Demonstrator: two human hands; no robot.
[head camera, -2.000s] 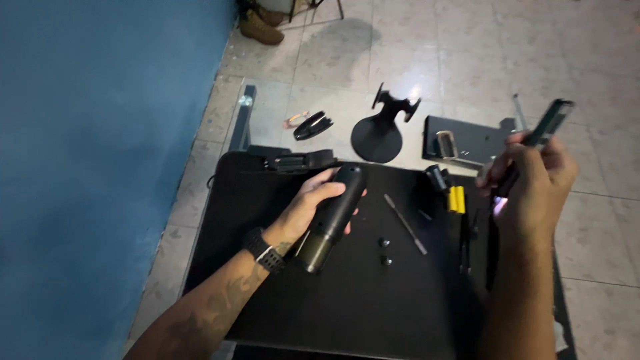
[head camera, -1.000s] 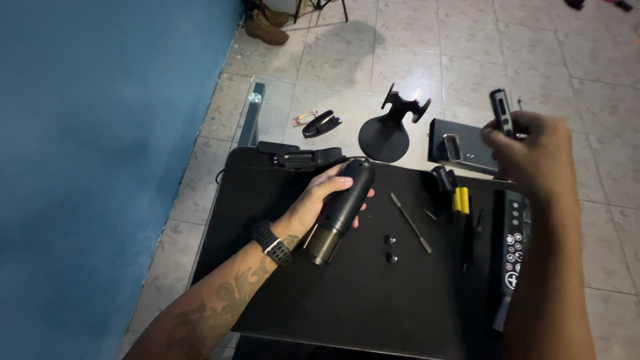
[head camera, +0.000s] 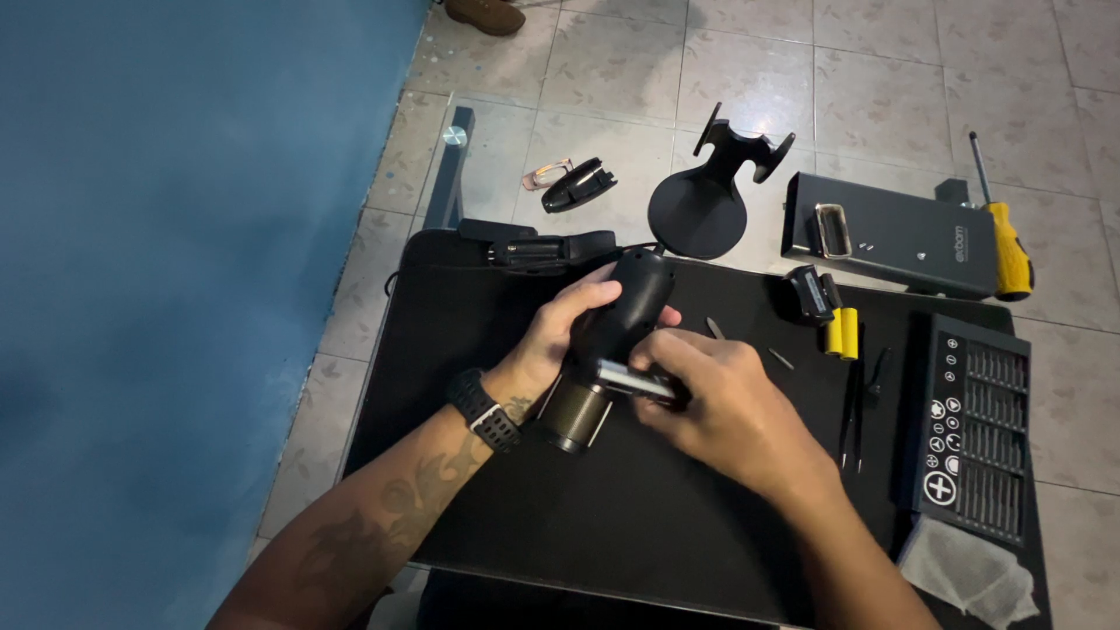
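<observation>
My left hand (head camera: 560, 328), with a black watch on its wrist, grips a black cylindrical device body (head camera: 637, 293) with a metallic mesh section (head camera: 577, 411) at its lower end. It lies tilted above the black mat (head camera: 700, 516). My right hand (head camera: 709, 394) holds a small dark part with a silvery face (head camera: 637, 381) against the lower part of the body; the part is blurred and its kind cannot be told. Right of the hands lie a small metal bit (head camera: 780, 359), yellow battery cells (head camera: 842, 332) and tweezers (head camera: 853, 411). A metal tool tip (head camera: 715, 328) shows behind my right hand.
A black stand (head camera: 698, 214), a black shell part (head camera: 579, 185) and a dark box (head camera: 892, 232) with an oval metal ring (head camera: 833, 231) are at the back. A yellow-handled screwdriver (head camera: 1009, 254) lies at the right, above a bit set case (head camera: 967, 429). A white cloth (head camera: 967, 573) is below it.
My right hand has moved from the right side, over the bit case, leftward and down to the device body, carrying the small part. My left hand still holds the body.
</observation>
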